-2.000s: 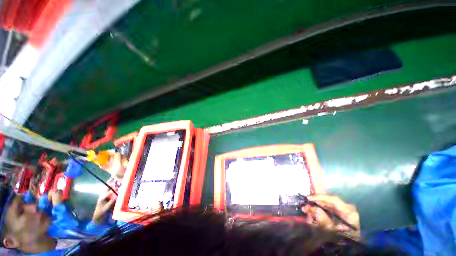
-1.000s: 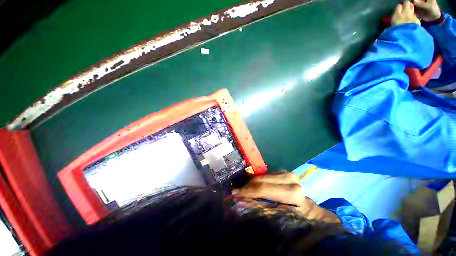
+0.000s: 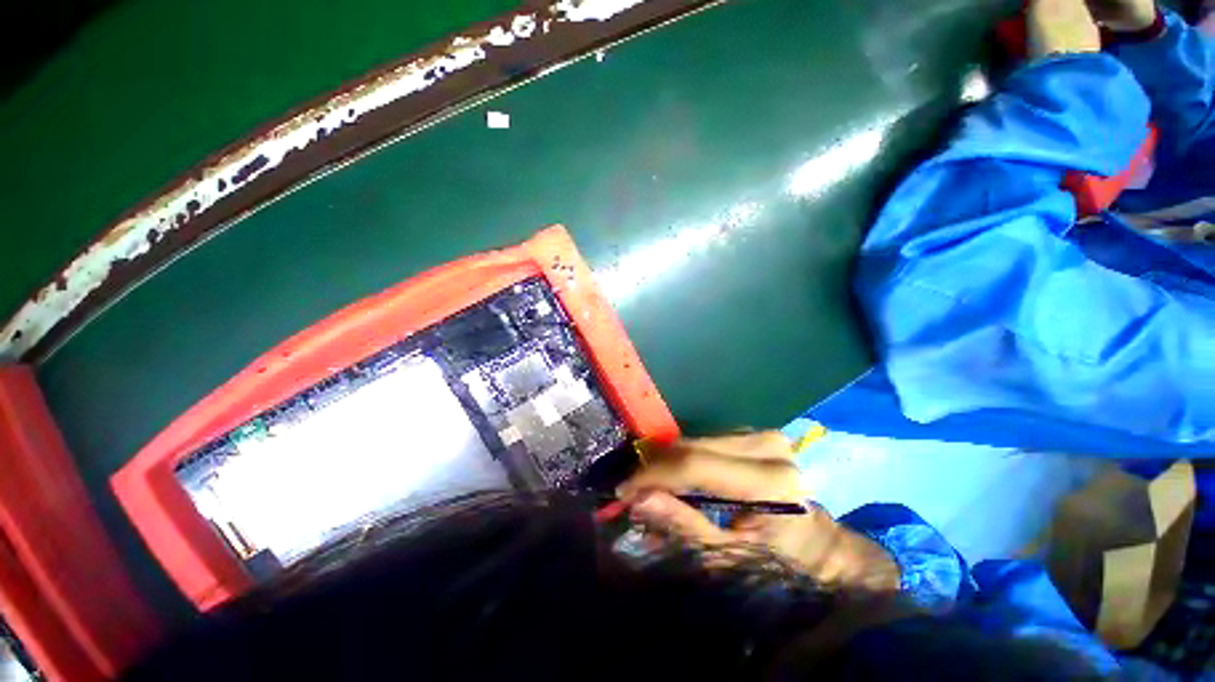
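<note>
An open tablet (image 3: 540, 420) lies in a red-orange foam frame (image 3: 333, 340) on the dark-green bench. Its large white battery (image 3: 380, 460) fills the left part, and the mainboard with silver patches is at the right end. My right hand (image 3: 746, 500) is at the frame's lower right corner, holding slim dark tweezers (image 3: 753, 506) like a pen. The tweezer tips and what they touch are hidden by fingers. Dark hair covers the lower edge of the tablet. My left hand is not in view.
A second red-orange frame (image 3: 73, 533) stands at the left edge. A chipped brown-and-white rail (image 3: 267, 160) runs along the upper left, with a small white scrap (image 3: 498, 120) nearby. A person's blue sleeve (image 3: 999, 253) is at the right, above a cardboard box (image 3: 1146, 546).
Since the last frame the view has shifted slightly, so the tablet sits a little further left. My right hand stays at the same corner with the tweezers. Earlier, the view was farther up the line.
</note>
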